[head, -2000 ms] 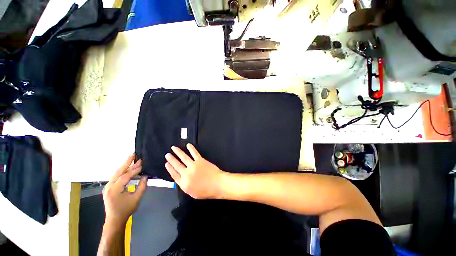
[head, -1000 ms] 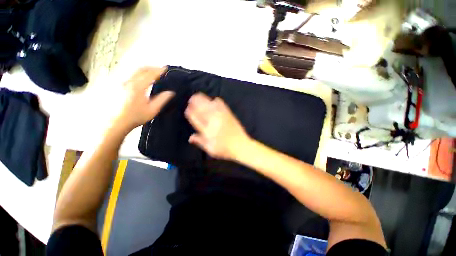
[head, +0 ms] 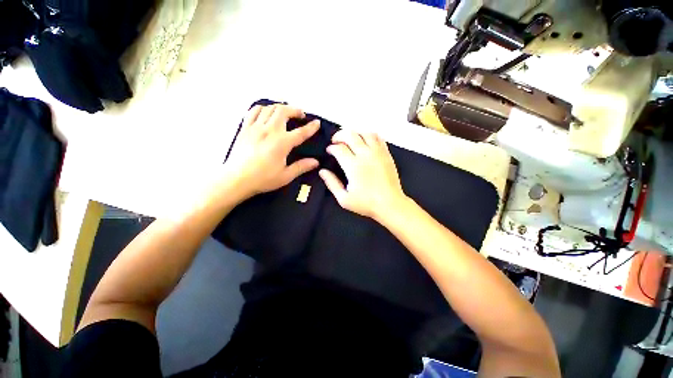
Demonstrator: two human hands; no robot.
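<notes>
The black bag body panel (head: 435,184) lies on the worktable in front of me, its near side reaching the table edge and my lap. A small pale label (head: 303,193) shows on its left part. My left hand (head: 274,151) lies on the panel's far left part, fingers spread. My right hand (head: 365,173) lies on the panel just right of it, fingers bent near the far edge. The black fabric between my fingertips looks slightly bunched; whether either hand pinches it cannot be made out.
The cream sewing machine (head: 609,111) stands at the right, with its brown-black bed (head: 472,107) at the upper right. Red-handled snips (head: 636,214) lie on it. Black bag pieces (head: 74,52) are heaped at upper left, another (head: 26,166) at far left. The worktable (head: 295,52) extends beyond the panel.
Both hands have moved to the panel's far edge and come close together. The label is uncovered again. The view has shifted, and the panel sits more slanted in it.
</notes>
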